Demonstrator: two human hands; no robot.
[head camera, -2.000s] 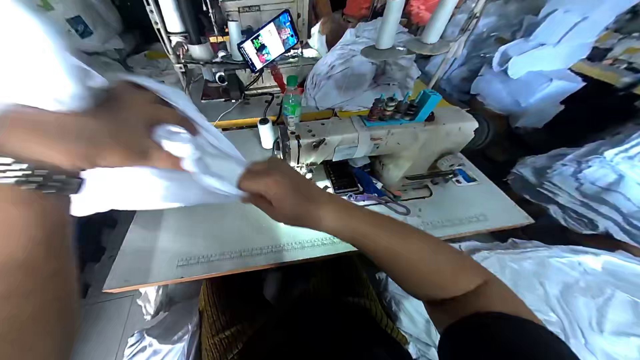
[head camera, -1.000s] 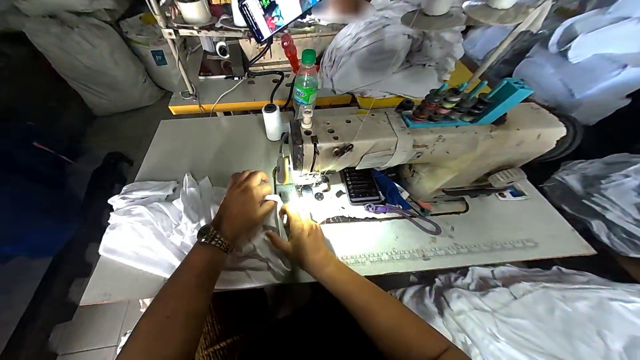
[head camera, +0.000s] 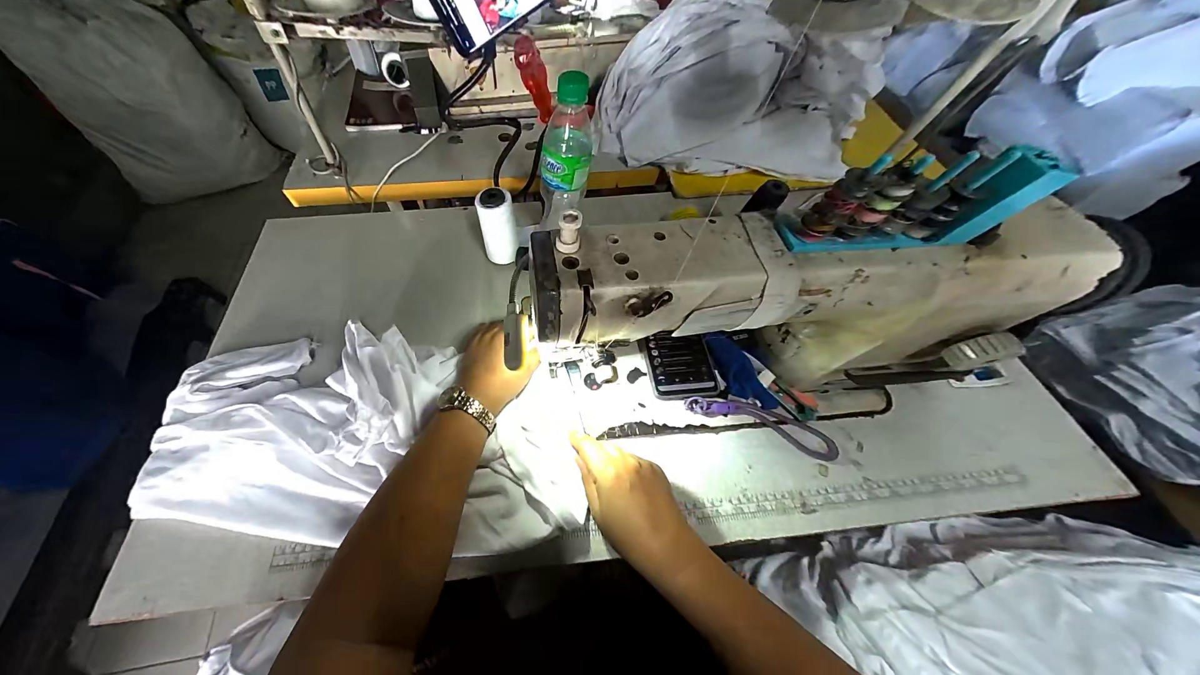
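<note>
White fabric (head camera: 281, 441) lies bunched on the left of the sewing table and runs up to the needle area of an industrial sewing machine (head camera: 694, 272). My left hand (head camera: 497, 366), with a metal-band watch at the wrist, rests on the cloth just left of the machine head; its fingertips are partly hidden behind the machine's lamp. My right hand (head camera: 623, 478) is at the cloth's right edge, in front of the presser foot, its fingers close together. Glare hides whether the fingers pinch the fabric. Right of the needle area lie a phone (head camera: 680, 364) and purple-handled scissors (head camera: 778, 424).
A white thread cone (head camera: 497, 225) and a plastic bottle (head camera: 566, 150) stand behind the machine head. A teal rack (head camera: 1003, 199) of bobbins sits on the machine. White cloth (head camera: 975, 591) is piled at the front right. Sacks (head camera: 141, 103) stand at the back left.
The cloth, held up in my hands two seconds ago, now lies on the table by the needle. Since one second ago my right hand has moved toward the front edge, away from my left. The view has shifted.
</note>
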